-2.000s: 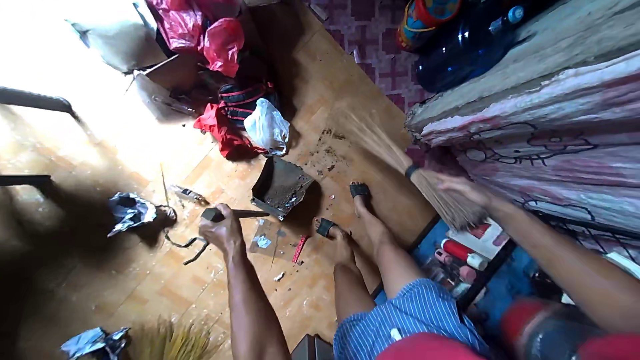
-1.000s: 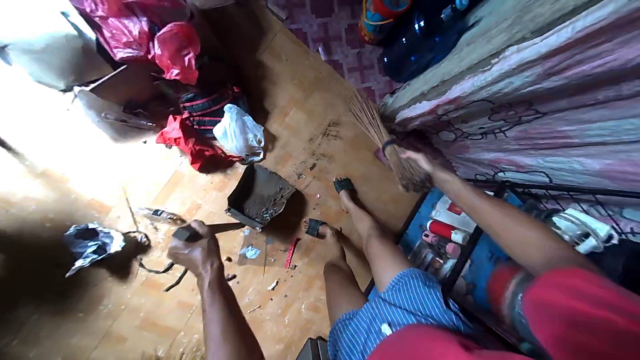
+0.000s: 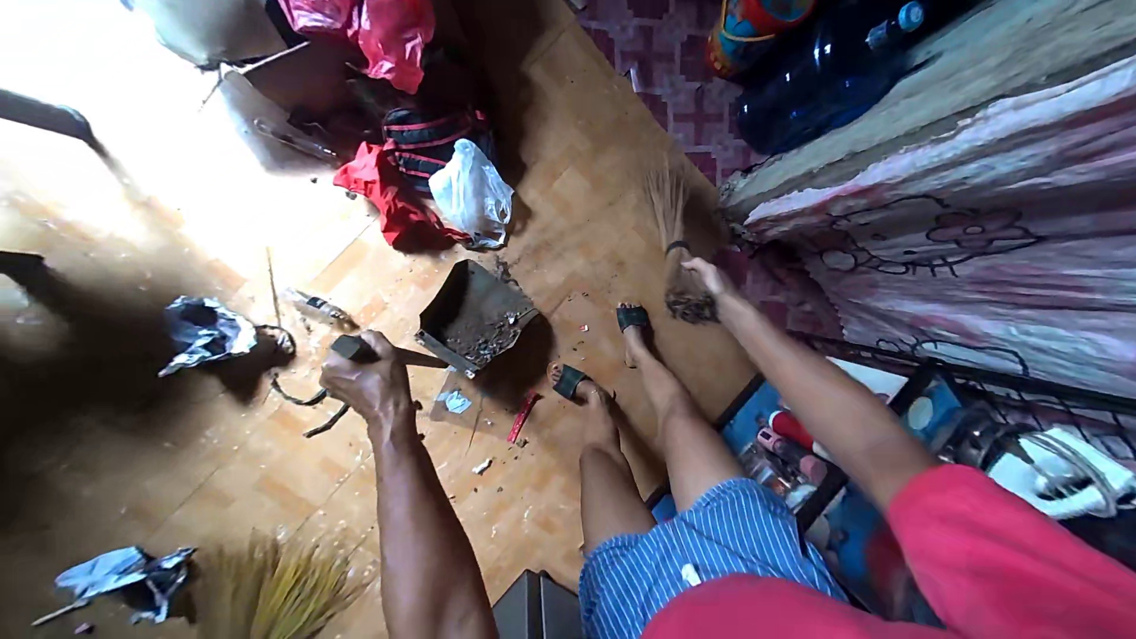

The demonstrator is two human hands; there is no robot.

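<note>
My left hand (image 3: 368, 377) grips the handle of a dustpan (image 3: 484, 324), whose pan holds dirt and small debris just right of that hand. My right hand (image 3: 710, 282) is closed on the bound end of a stick broom (image 3: 670, 213); its bristles point up the view, over the tile floor close to the wall curtain. Between the dustpan and my feet lie a red strip (image 3: 524, 417), a clear plastic piece with a pale blue patch (image 3: 455, 401) and small scraps.
A white plastic bag (image 3: 473, 193) and red cloth (image 3: 386, 191) lie beyond the dustpan. Crumpled foil-like wrappers (image 3: 209, 333) lie at left, a yellowish broom (image 3: 280, 590) below. A large blue water bottle (image 3: 808, 89) stands at upper right, a rack with containers (image 3: 790, 453) beside my legs.
The stick broom has swung from slanting up-left to nearly straight up the view. The dustpan holds more visible debris near its lower edge. My left hand stays on its handle.
</note>
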